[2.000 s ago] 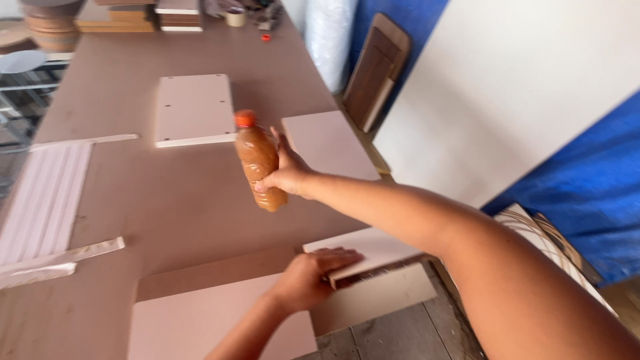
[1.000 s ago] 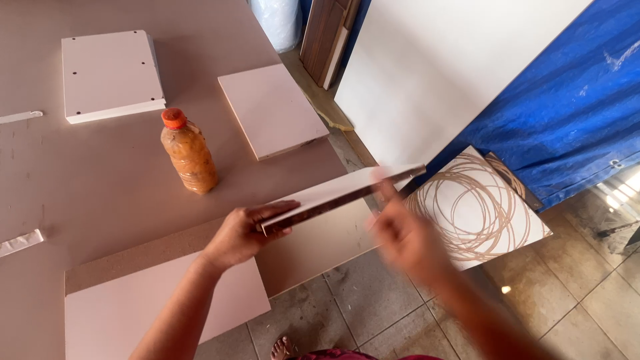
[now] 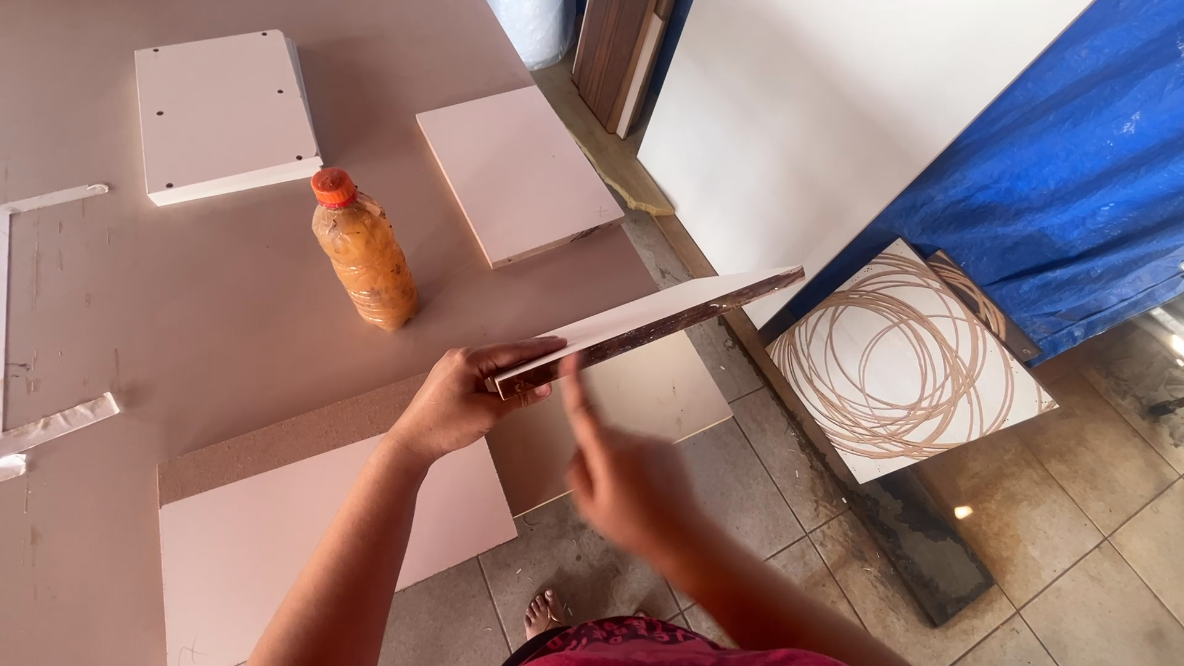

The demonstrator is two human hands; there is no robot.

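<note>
My left hand [image 3: 467,398] grips the near left corner of a white-faced board [image 3: 647,319], its thumb and fingers on opposite faces. The board is tilted, and its long edge facing me is dark brown with an uneven, smeared look. My right hand [image 3: 615,472], blurred, points its index finger at that edge close to my left hand; it holds nothing. Behind the board, a plastic bottle [image 3: 365,254] with a red cap [image 3: 334,188] and orange-brown contents stands upright on the table [image 3: 250,305]. A single white panel [image 3: 523,176] lies to the bottle's right.
A stack of white panels with dark holes [image 3: 227,111] lies at the back left. Nearer me is a pale panel [image 3: 305,546] at the table's front. Right of the table are a large leaning white sheet [image 3: 814,120], a board with brown looping lines [image 3: 902,361] and a blue tarp [image 3: 1064,185].
My right hand has let go of the bottle, which it held two seconds ago, and now points at the board's edge. My left hand has lifted the board. The view has shifted right.
</note>
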